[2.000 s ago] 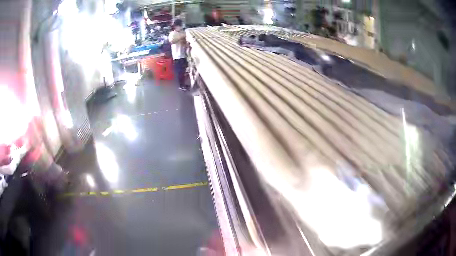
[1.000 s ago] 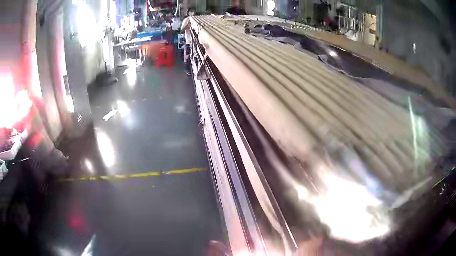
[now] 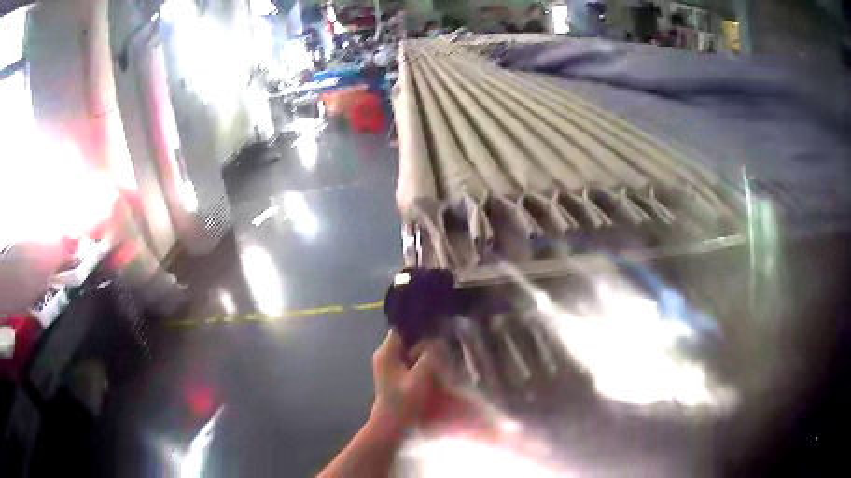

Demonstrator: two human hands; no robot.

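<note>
Tan fabric (image 3: 523, 135) lies in long parallel ridges over the rack, its near ends pinched into folds. A dark purple bundle (image 3: 420, 303), roughly fist-sized, is at the rack's near left corner. My left hand (image 3: 411, 378) reaches up from the bottom; its fingers are closed on the bundle's lower side, partly blurred by glare. My right hand is not in view. A loose grey-blue fabric sheet (image 3: 672, 89) covers the right part of the ridges.
A pale edge bar (image 3: 606, 257) runs below the folded ends, with another level of folds (image 3: 504, 345) under it. Strong glare hides the lower right. The grey floor (image 3: 317, 215) with a yellow line (image 3: 317, 310) is left. An orange-red container (image 3: 366, 112) stands farther back.
The view has swung round to the rack's near end, so the folded ends now show. My left hand and the purple bundle have come into view. The person at the back is no longer distinguishable.
</note>
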